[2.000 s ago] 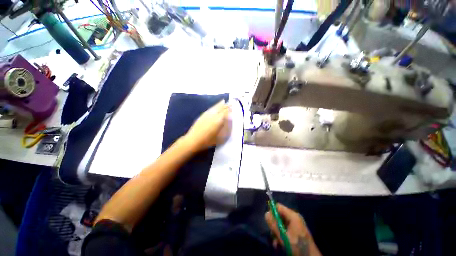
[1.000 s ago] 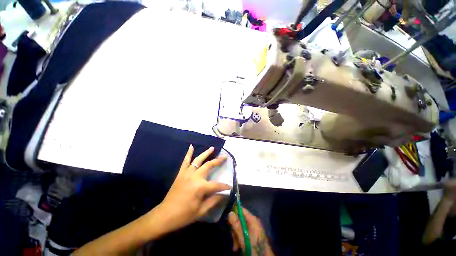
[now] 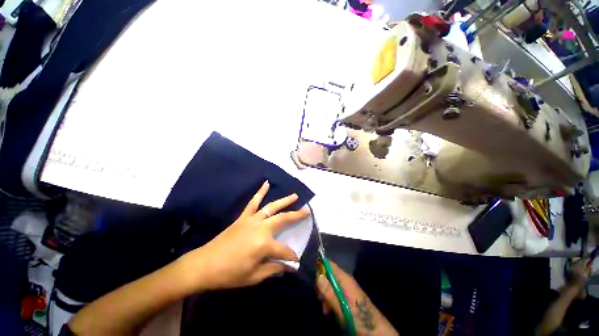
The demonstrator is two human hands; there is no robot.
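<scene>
A navy garment panel (image 3: 226, 172) lies on the white table's front edge and hangs over the lap. A white lining piece (image 3: 297, 235) shows at its right side. My left hand (image 3: 253, 246) lies spread on the panel, with thumb and fingers at the white piece; whether it pinches it is unclear. My right hand (image 3: 345, 298) holds scissors with a green handle (image 3: 339, 293), blades pointing up along the right edge of the cloth. The blade tips are hard to make out against the cloth.
The sewing machine (image 3: 486, 118) stands right of centre. A smartphone (image 3: 490, 225) and spare scissors (image 3: 538, 216) lie at the right. A long navy and white strip (image 3: 39, 108) runs along the table's left side. Another person's arm (image 3: 566, 298) shows at lower right.
My left hand has moved from further up the table down onto the panel, which has shifted towards the lap and turned. The scissors have come up to the cloth's right edge. The view has shifted.
</scene>
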